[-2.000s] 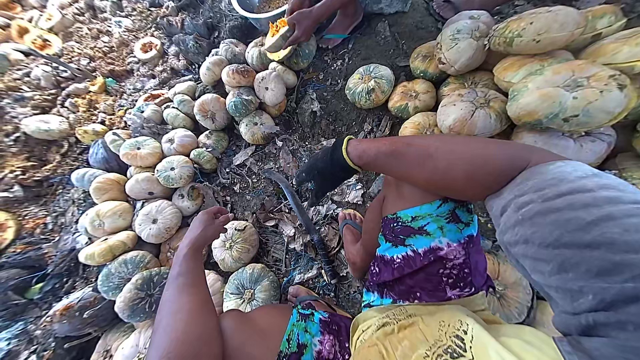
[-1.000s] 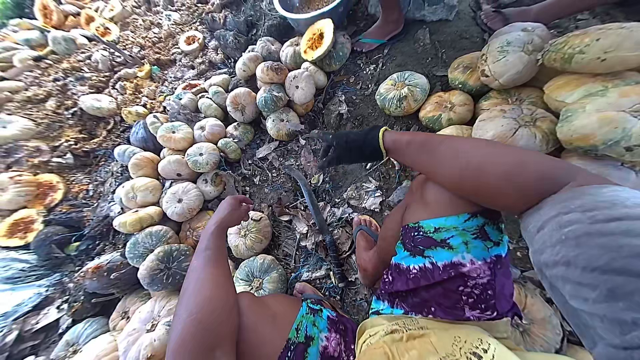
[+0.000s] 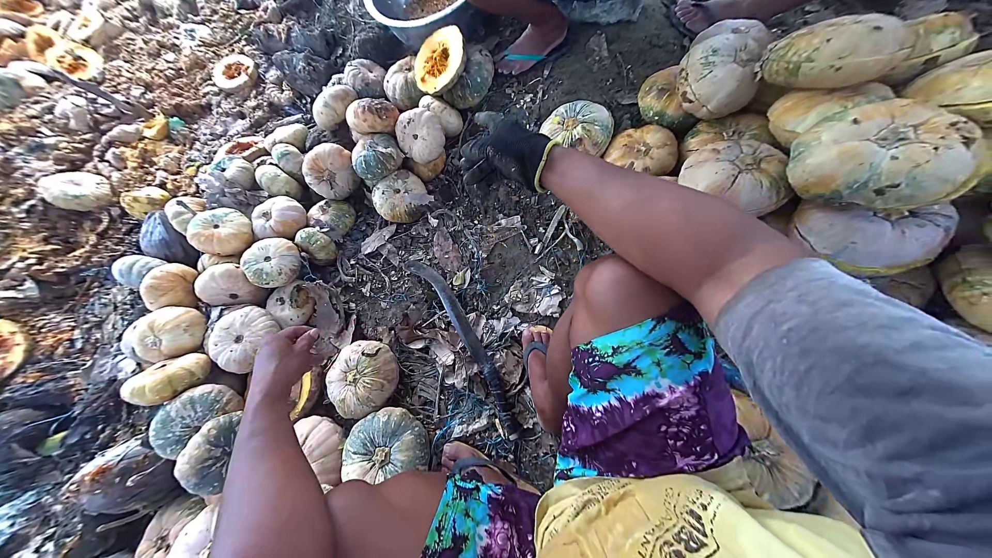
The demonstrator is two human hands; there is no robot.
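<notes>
My right hand [image 3: 508,153], in a black glove with a yellow cuff, reaches forward over the dirt, empty, with its fingers apart. A green-and-white pumpkin [image 3: 577,126] sits just right of it. My bare left hand [image 3: 291,353] is above the left pile, beside a pale pumpkin [image 3: 242,339]; its fingers are partly hidden and nothing shows in them. A machete with a curved dark blade [image 3: 453,310] lies on the ground between my hands, its handle toward my feet. A halved orange pumpkin [image 3: 439,60] rests cut face up on the pile ahead.
Larger pumpkins [image 3: 883,151] are heaped at the right. A basin [image 3: 422,23] stands at the top, near another person's sandalled foot [image 3: 535,45]. Cut pumpkins [image 3: 75,60] and plant scraps cover the far left. My own feet are near the machete's handle.
My gloved right hand has moved forward, away from the machete. The other person's hands, seen earlier holding a cut pumpkin, have left the view; a halved pumpkin now rests on the pile.
</notes>
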